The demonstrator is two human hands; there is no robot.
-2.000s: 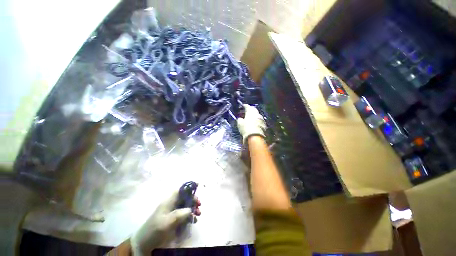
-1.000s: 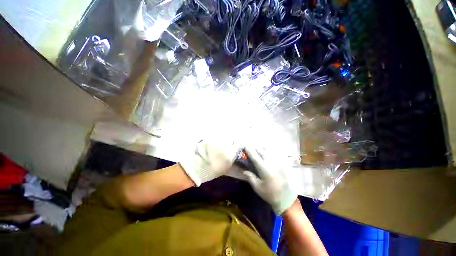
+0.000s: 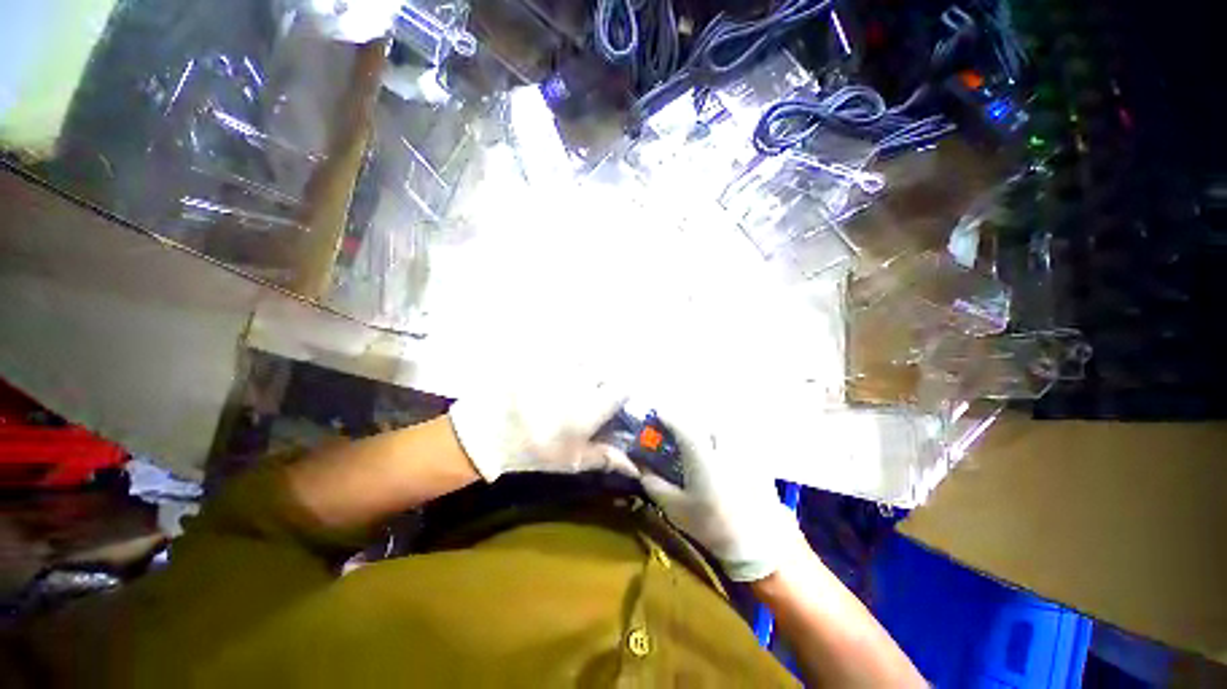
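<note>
A small dark electrical device (image 3: pixel 650 444) with an orange patch is held between my two white-gloved hands, close to my body at the front edge of the bright work surface. My left hand (image 3: pixel 538 428) grips it from the left. My right hand (image 3: pixel 720 495) grips it from the right. Glare hides part of the fingers, and I cannot tell whether a clear pack is around the device.
Coiled cables (image 3: pixel 845 119) lie at the back. Clear plastic packs (image 3: pixel 807 195) lie behind and right of the glare. Clear plastic (image 3: pixel 222 148) is at the left. A cardboard flap (image 3: pixel 1090 518) is at the right, above a blue crate (image 3: pixel 989 619).
Since one second ago both hands still hold the device near my body, and its orange patch shows more fully. Earlier, my right hand was at the cable heap; it has come back to my left hand.
</note>
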